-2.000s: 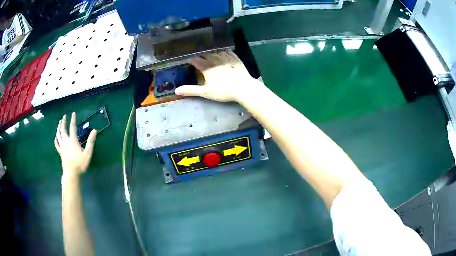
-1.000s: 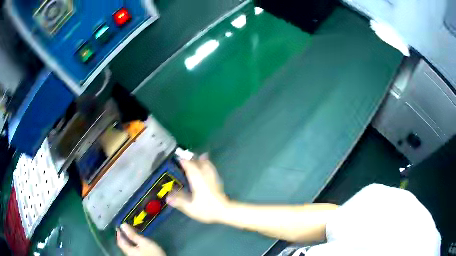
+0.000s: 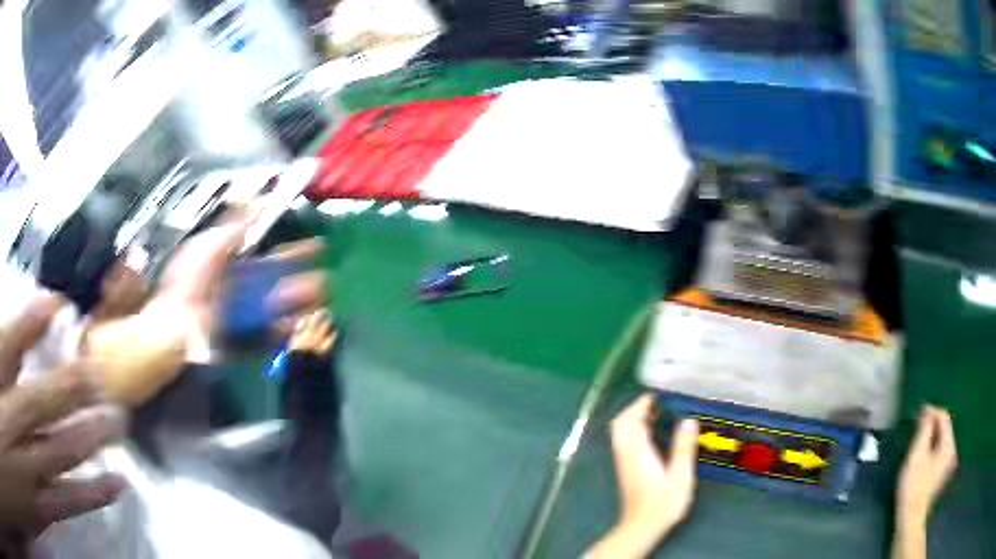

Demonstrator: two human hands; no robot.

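Observation:
My left hand (image 3: 653, 475) is at the left end of the blue press base, thumb and fingers apart, holding nothing. My right hand (image 3: 926, 470) is just off the base's right end, fingers slightly bent and empty. Whether either touches a button is hidden. The red stop button (image 3: 758, 458) sits between two yellow arrows. The grey press head (image 3: 781, 268) is low over the orange plate (image 3: 863, 323), hiding the nest. The silver base plate (image 3: 770, 360) lies in front. A phone frame (image 3: 464, 278) lies on the green surface left of the press, blurred.
A white tray (image 3: 562, 153) and red trays (image 3: 399, 147) lie behind the frame. A pale hose (image 3: 579, 426) runs left of the base. Another person's blurred hands (image 3: 164, 311) are at far left, near a dark blue object (image 3: 253, 300). A blue control box (image 3: 939, 131) stands at upper right.
The view has swung left. The press head now covers the nest that showed a second ago. My right hand has moved from the base front to beyond its right end. Another person's hands have come into view.

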